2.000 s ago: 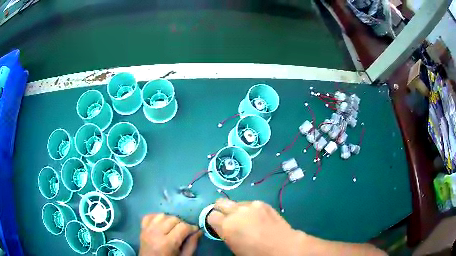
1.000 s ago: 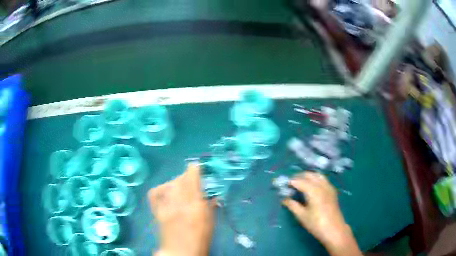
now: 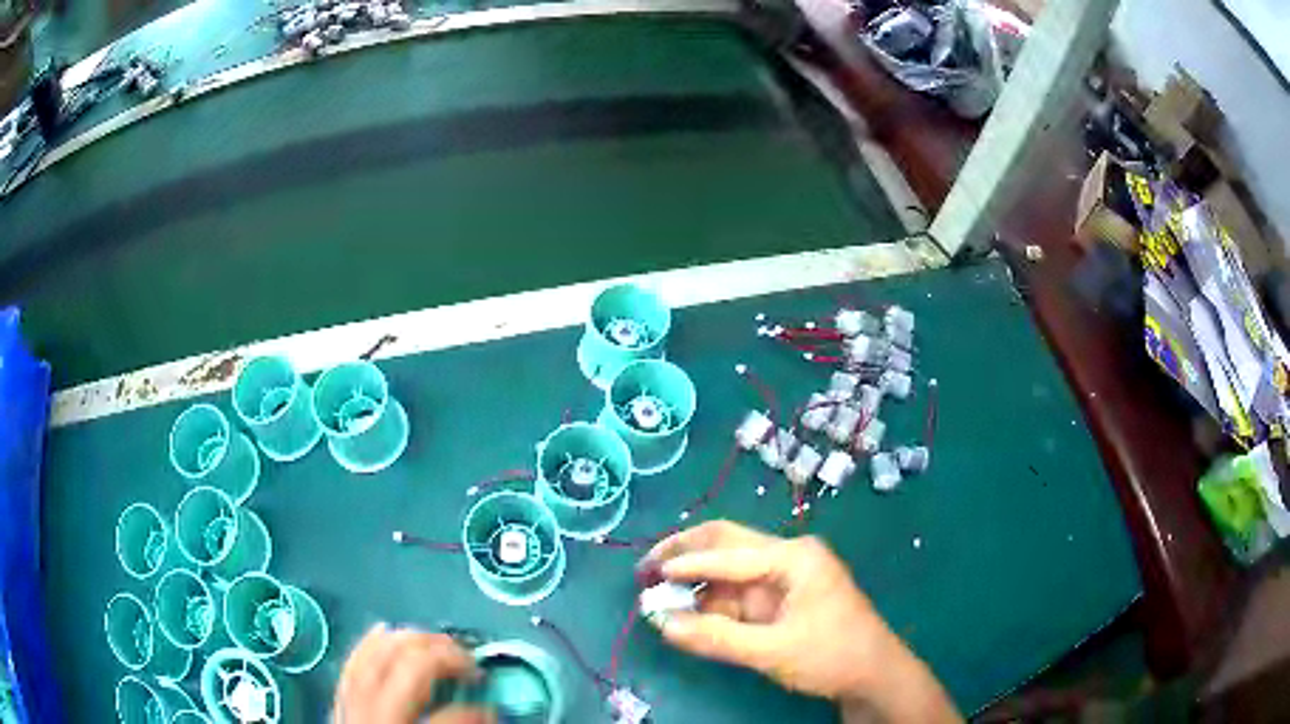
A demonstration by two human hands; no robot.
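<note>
My right hand point(image 3: 792, 622) holds a small silver-grey motor point(image 3: 668, 600) between thumb and fingers, with red leads trailing. My left hand point(image 3: 403, 679) is at the bottom, blurred, at the left side of a teal housing point(image 3: 535, 687) that is cut off by the lower edge; its fingers seem to grip the housing's rim. Another motor point(image 3: 627, 703) with leads lies on the mat between the hands. A row of several housings with motors in their centres, the nearest one point(image 3: 514, 547) just above my left hand, runs up to the rail.
Several housings without visible motors point(image 3: 265, 620) stand at left, one pale and upturned point(image 3: 241, 690). A heap of wired motors point(image 3: 849, 410) lies at right. A whitish rail point(image 3: 481, 334) borders the dark green belt point(image 3: 425, 198). A blue bin point(image 3: 20, 523) is at the left edge, a metal post point(image 3: 1021, 135) at right.
A fourth housing with a motor now stands at the near end of the row. My right hand has picked up a motor; my left hand has moved down to another housing. The view has shifted.
</note>
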